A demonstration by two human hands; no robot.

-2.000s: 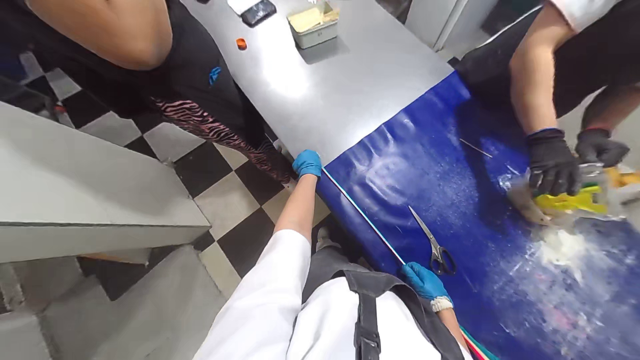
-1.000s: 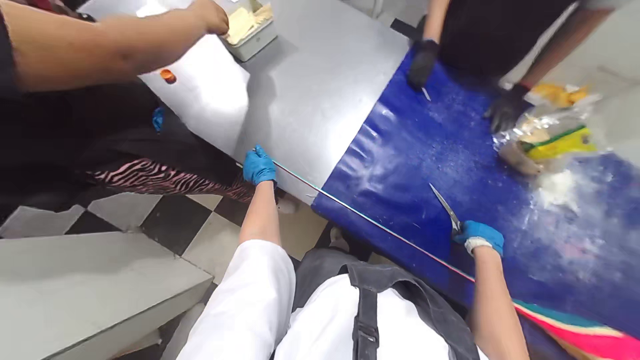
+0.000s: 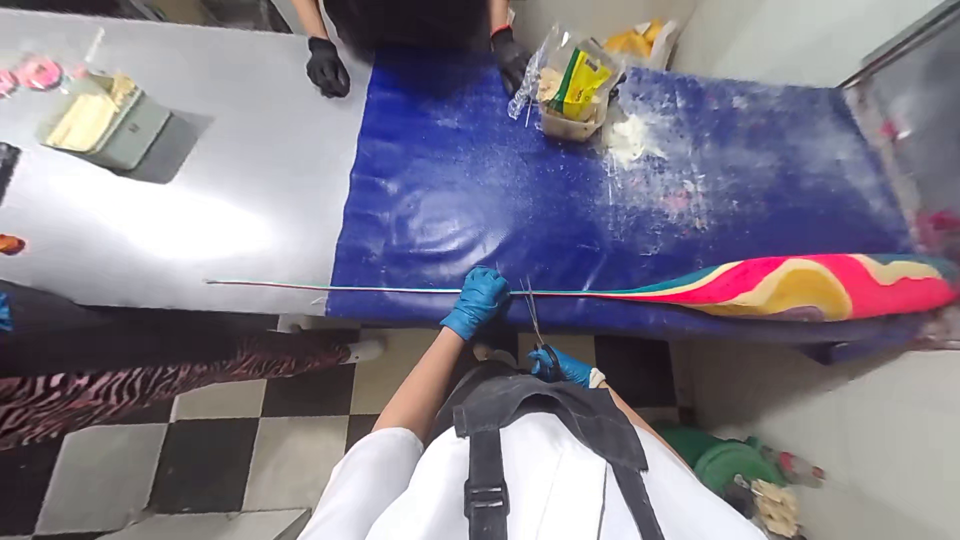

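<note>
A thick mass of striped candy [image 3: 757, 285] in pink, yellow, cream and teal lies along the near edge of the blue mat at the right. It tapers leftward into a thin candy rope [image 3: 390, 289] that runs onto the metal tabletop. My left hand [image 3: 482, 296], in a blue glove, is closed on the rope near the mat's middle. In my gloved right hand [image 3: 561, 365], below the table edge, is a pair of scissors [image 3: 534, 315]; the blades point up at the rope just right of my left hand, apparently parted. Whether they touch the rope I cannot tell.
Across the blue mat [image 3: 450, 187], a co-worker's black-gloved hands [image 3: 328, 69] rest at its far side. Near them stands a tub [image 3: 571, 124] with a yellow packet, beside white powder [image 3: 630, 141]. A grey bin [image 3: 127, 131] stands on the metal table [image 3: 247, 135]. Another person's patterned trouser leg [image 3: 187, 367] is at left.
My right hand has picked up the scissors, which lay on the mat before. My left hand now holds the rope over the mat rather than at the metal table. The view has swung round.
</note>
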